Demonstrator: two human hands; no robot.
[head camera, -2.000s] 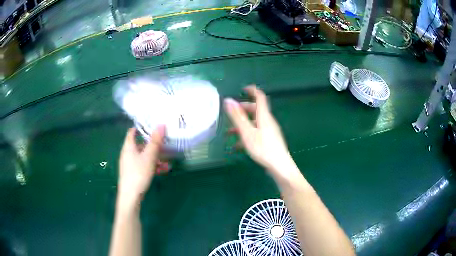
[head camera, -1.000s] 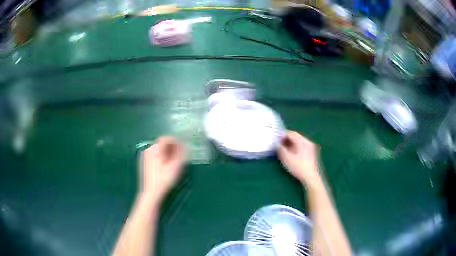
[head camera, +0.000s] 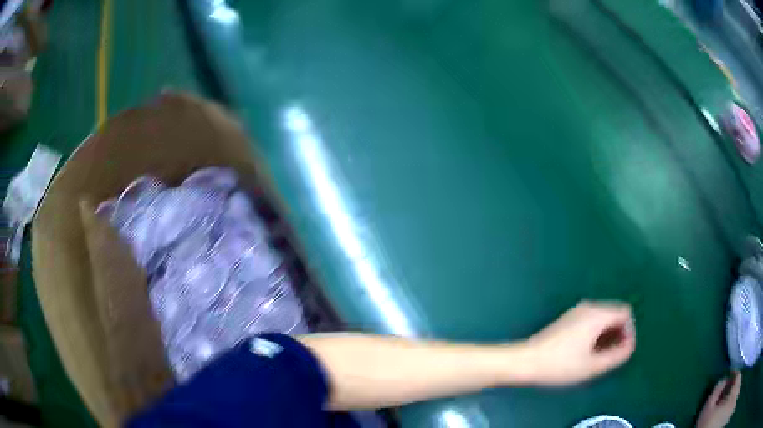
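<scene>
My left hand is over the green bench at the lower right, its fingers curled into a loose fist with nothing visible in it. My right hand is cut off at the lower right edge, its fingertips close to the lower rim of a white clip fan. Whether it grips the fan cannot be told. The fan is cut off by the right edge. Part of a loose white front grille shows at the bottom edge, with a sliver of another beside it.
A large open brown grille carton, full of overlapping pale grilles, stands left of the green bench. A pink fan head is at the far right. My dark blue sleeve covers the carton's near end. A yellow line runs along the floor at upper left.
The view has swung left, bringing the carton in and moving the fan and right hand to the right edge. The black box has left view. My left hand remains curled.
</scene>
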